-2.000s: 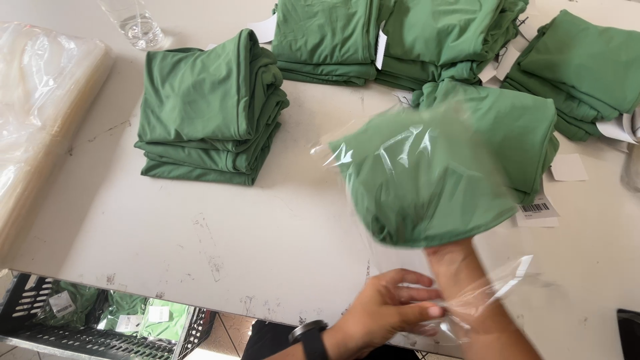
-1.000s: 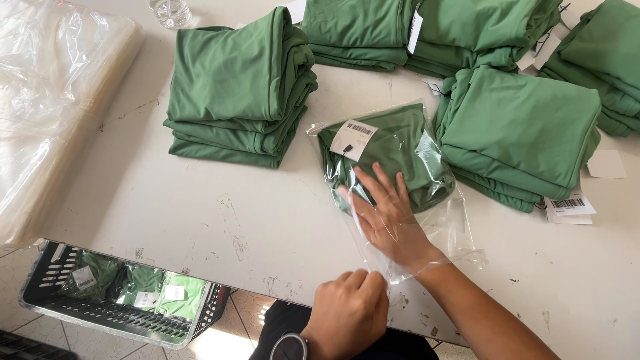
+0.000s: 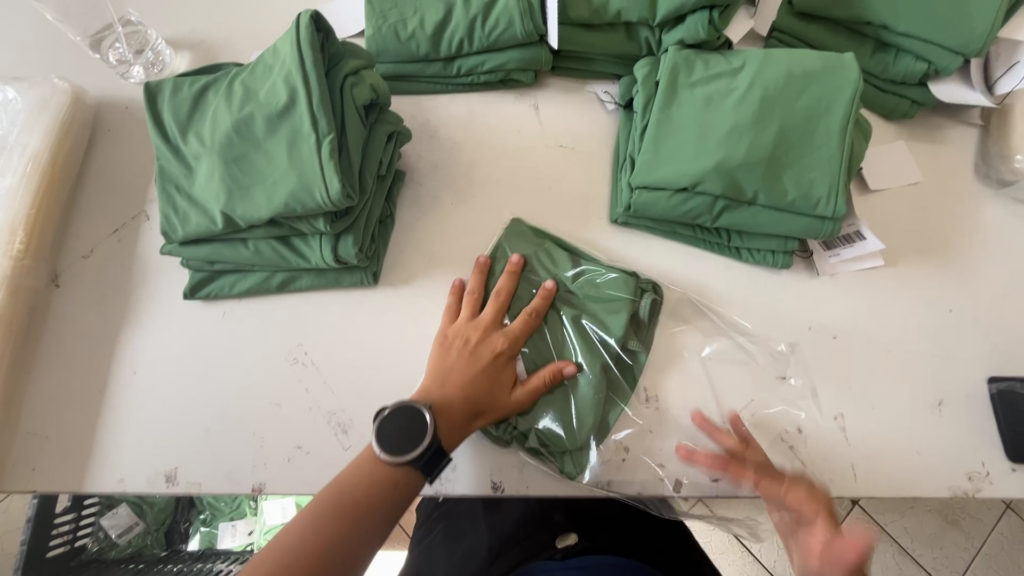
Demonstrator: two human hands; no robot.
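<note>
My left hand (image 3: 492, 352), with a round watch on its wrist, lies flat with fingers spread on a folded green garment (image 3: 592, 320) inside a clear plastic bag (image 3: 720, 360). The bag's empty part stretches right and down past the table's front edge. Blurred, my right hand (image 3: 760, 472) is over that loose part, fingers apart, apparently holding nothing. A stack of folded green garments (image 3: 248, 160) is at the left, and another stack (image 3: 744, 144) with barcoded tags (image 3: 848, 240) is at the right.
More green stacks (image 3: 456, 40) line the back. A glass of water (image 3: 132, 48) and a pile of clear plastic bags (image 3: 32, 200) are at the left. Below the front edge, a black crate (image 3: 60, 528) holds bagged green garments. A dark object (image 3: 1010, 416) lies at the right edge.
The bagged garment was in the air, then lay tag side up under my right hand. Now it is turned, its tag no longer facing up, and my left hand presses it. My right hand is off it.
</note>
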